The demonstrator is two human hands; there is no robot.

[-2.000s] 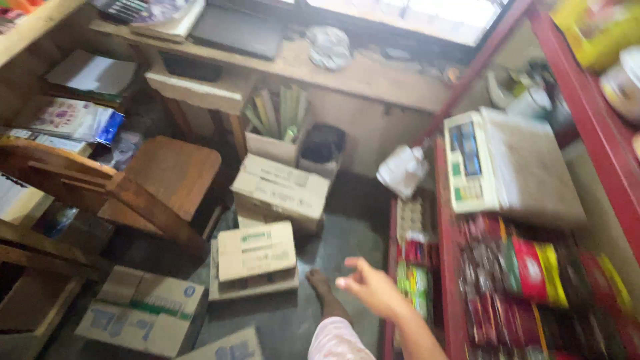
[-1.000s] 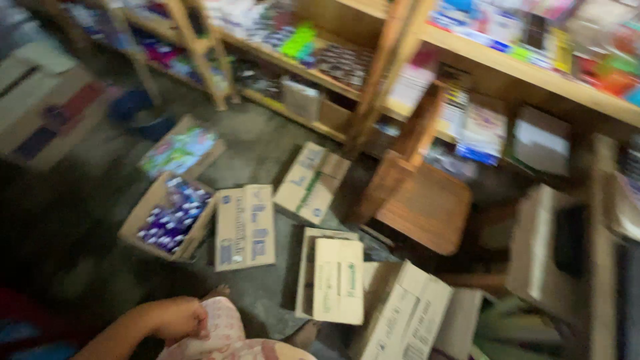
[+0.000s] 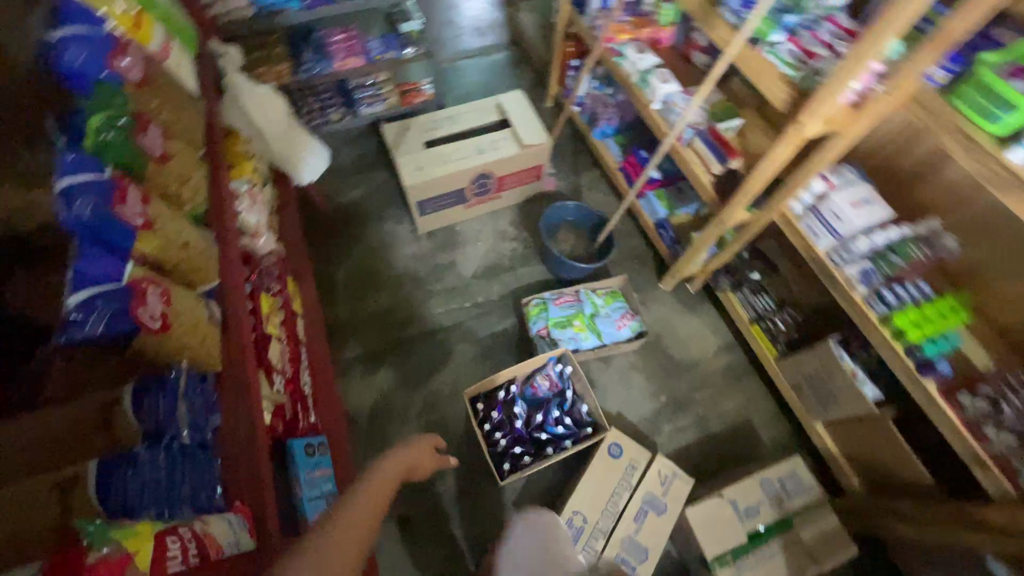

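Note:
My left hand [image 3: 428, 458] hangs over the floor at the lower middle, its fingers loosely curled and nothing seen in it. Just right of it stands an open cardboard box [image 3: 474, 428] of dark spouted pouches with white caps. Behind that box lies a shallow carton [image 3: 640, 308] of green and blue packets. A closed cardboard box [image 3: 606, 488] with printing touches the pouch box's near corner, and another taped box [image 3: 772, 520] lies farther right. A pale blurred shape, probably my clothing, shows at the bottom edge. My right hand is out of view.
A blue bucket [image 3: 570, 240] with a long wooden stick leaning in it stands beyond the cartons. Farther back is a large cardboard box [image 3: 472, 168] with a slot on top. Red shelving [image 3: 320, 336] with packaged goods runs along the left; wooden shelves [image 3: 832, 280] line the right.
The view has swung strongly toward the aisle. A hand that rested near the patterned clothing one second ago is no longer there; an arm now reaches out over the floor.

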